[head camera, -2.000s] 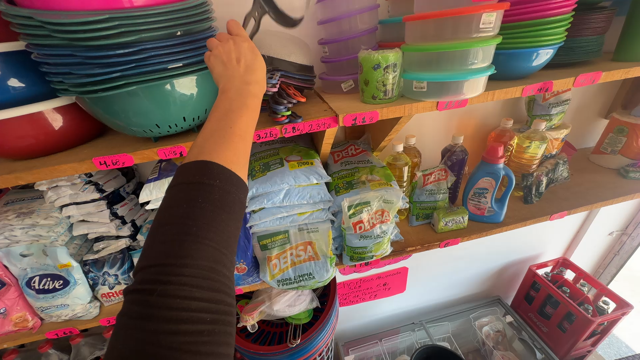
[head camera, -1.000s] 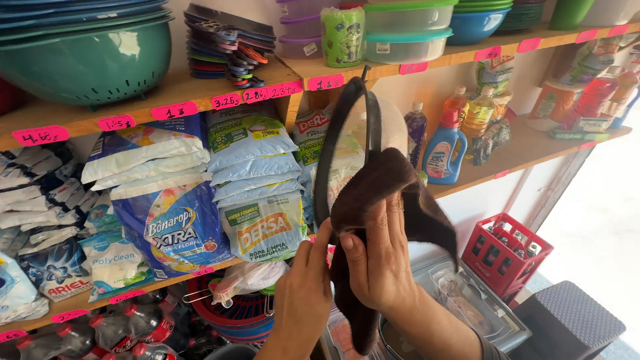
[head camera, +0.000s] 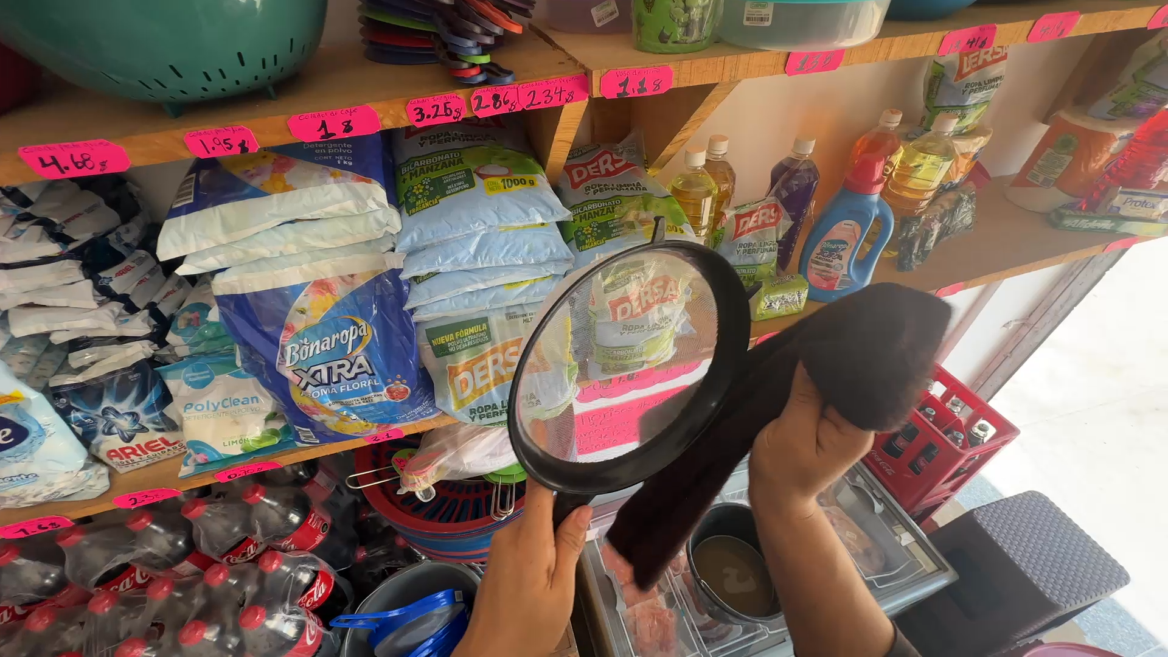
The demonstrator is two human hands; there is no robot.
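My left hand (head camera: 534,566) grips the handle of a round black mesh strainer (head camera: 671,461), held upright so the detergent bags behind show through its mesh. Bunched in my right hand (head camera: 808,447) is a dark brown cloth (head camera: 698,474), its upper part over the fingers and a long end hanging down beside the strainer's rim. The cloth lies close against the rim's right side; whether it touches is hard to tell.
Detergent bags (head camera: 319,319), bottles and a blue softener jug (head camera: 839,237) stand on the wooden shelf (head camera: 985,246). Below are a dark pot (head camera: 730,566) of liquid on a glass-topped case, a red bottle crate (head camera: 949,447), a gray stool (head camera: 1031,557) and packed soda bottles (head camera: 219,557).
The left hand, earlier beside the cloth and strainer, now holds the handle lower down. The right hand and cloth have moved right, off the strainer's mesh. Two seconds ago one hand was raised at the upper shelf.
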